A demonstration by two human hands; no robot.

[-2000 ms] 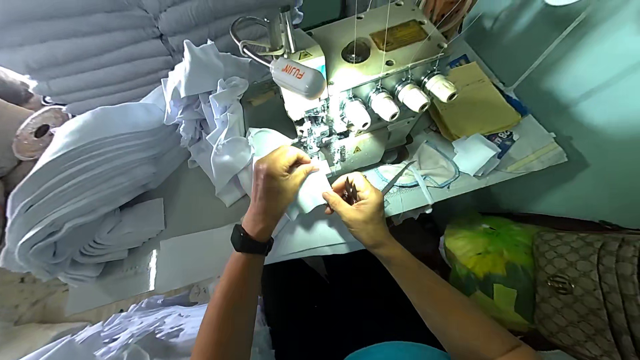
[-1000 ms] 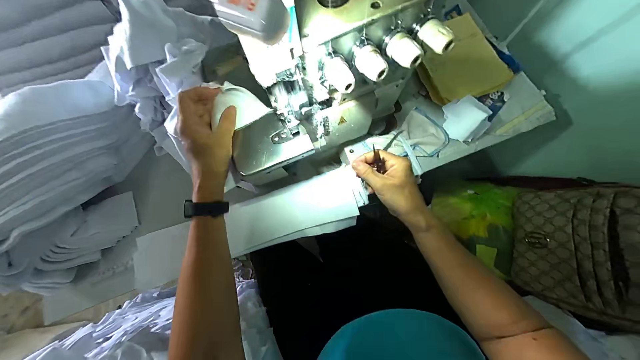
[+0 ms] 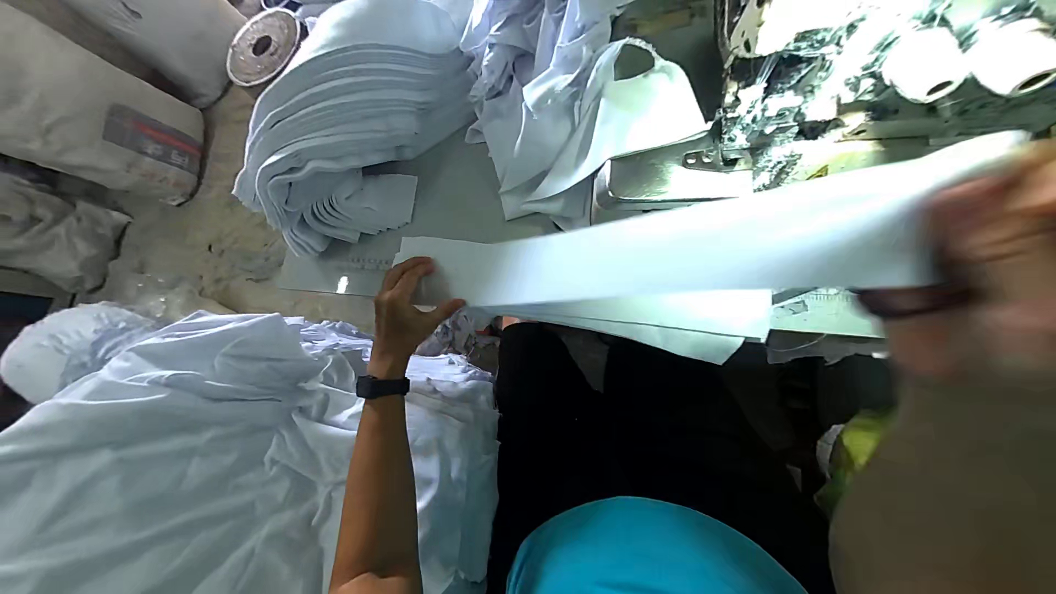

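A long white fabric strip (image 3: 676, 256) stretches across the table front, above more strips (image 3: 693, 326) lying at the edge. Its left end is under the fingers of my left hand (image 3: 408, 309), thumb and fingers spread, a dark band on the wrist. Blurred at the far right, my right hand (image 3: 990, 239) grips the raised right end; something dark, too blurred to name, shows at that hand. Behind the strip stands a serger sewing machine (image 3: 858, 99) with its metal work plate (image 3: 652, 180). A white fabric piece (image 3: 660, 107) lies beside the plate.
A thick folded stack of white fabric panels (image 3: 363, 107) lies at the table's back left, crumpled white pieces (image 3: 536, 74) beside it. White cloth (image 3: 181, 445) is heaped at lower left, near my left forearm. A spool (image 3: 262, 45) and packed sacks (image 3: 99, 107) are farther left.
The view has swung left. My left hand has left the curved fabric piece by the machine plate and is now at the strips. My right hand has taken hold of a strip's end and raised it.
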